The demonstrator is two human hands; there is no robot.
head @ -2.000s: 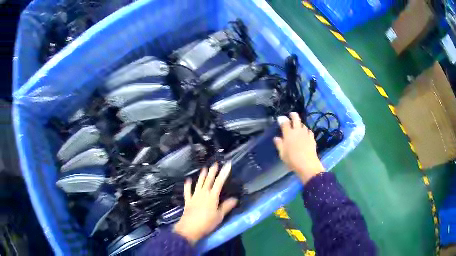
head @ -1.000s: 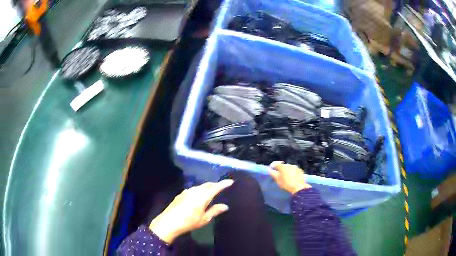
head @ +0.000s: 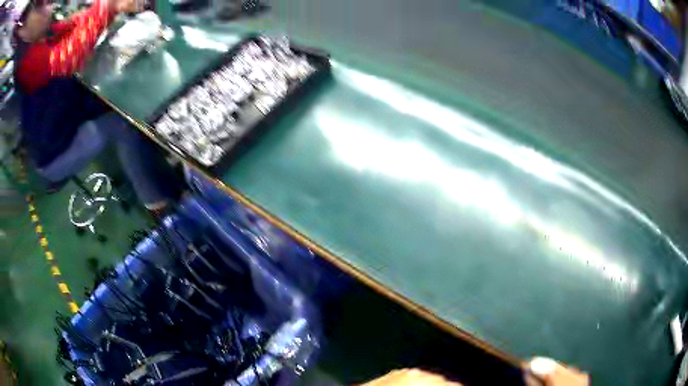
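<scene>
My left hand (head: 411,378) shows only as a blurred strip at the bottom edge, cut off by the frame; its fingers are hidden. My right hand (head: 557,374) is also cut off at the bottom, with its fingertips at the brown edge of the glossy green bench (head: 422,219). Whether it grips that edge cannot be told. A blue crate (head: 283,348) stands on the floor at the lower left, holding dark corded things, blurred.
A long black tray (head: 260,124) heaped with small grey pieces lies on the bench's far left part. A person in red (head: 64,56) sits beyond it, near a clear bag (head: 139,34). A grey conveyor belt (head: 453,68) runs behind the bench. A white piece (head: 677,335) shows at the right edge.
The view has swung left, from the crate of grey adapters to the bench and another crate. My hands have left the first crate and are now low in the picture, mostly cut off.
</scene>
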